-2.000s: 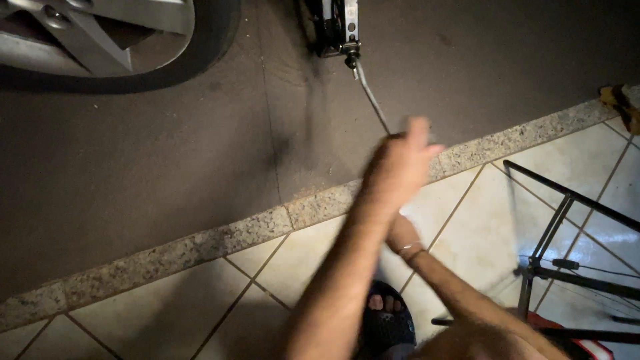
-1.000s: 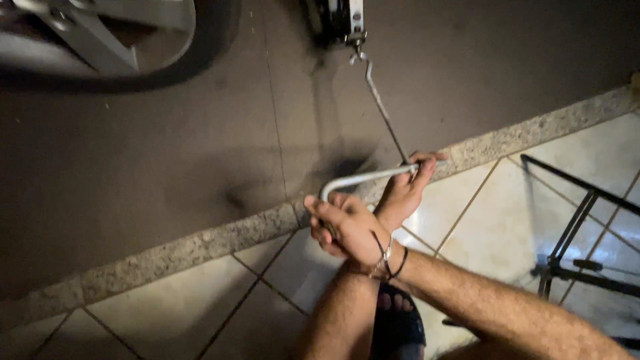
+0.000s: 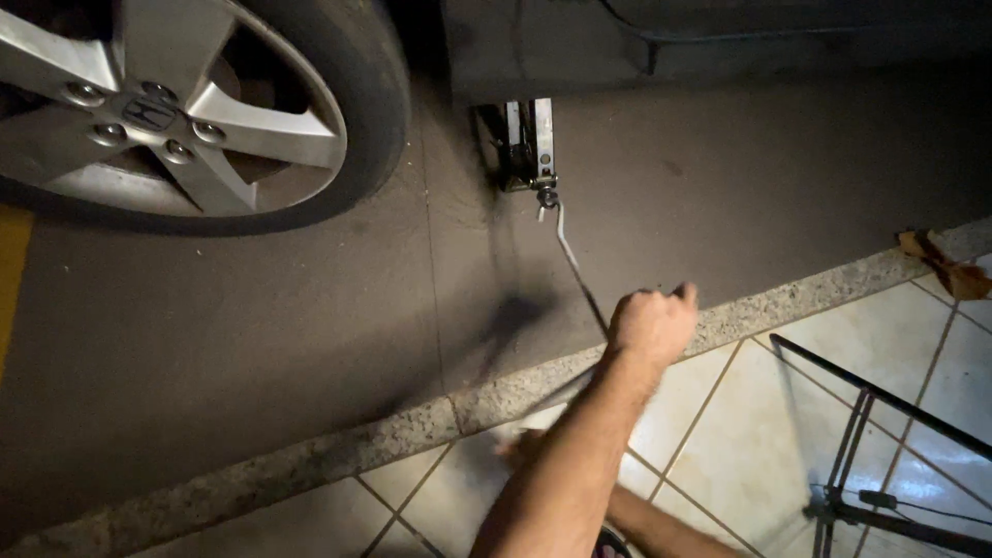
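Observation:
A metal scissor jack (image 3: pixel 545 143) stands below the car's sill, a hooked crank rod (image 3: pixel 587 291) joined to its near end. My left hand (image 3: pixel 655 325) is closed round the rod's near part, over the stone curb. Lower and to the left, my right hand (image 3: pixel 527 449) is at the bent end of the crank; it is blurred and partly hidden behind my left forearm, which crosses over my right arm.
A car wheel (image 3: pixel 147 112) with a silver alloy rim is at upper left. The granite curb (image 3: pixel 418 426) divides dark floor from pale tiles. A black metal frame (image 3: pixel 845 449) with a cable stands at right, below a dry brown leaf (image 3: pixel 949 267).
The crank has turned. My right hand, in front of my left forearm a second ago, is now behind it. The view has shifted to show more of the wheel and car.

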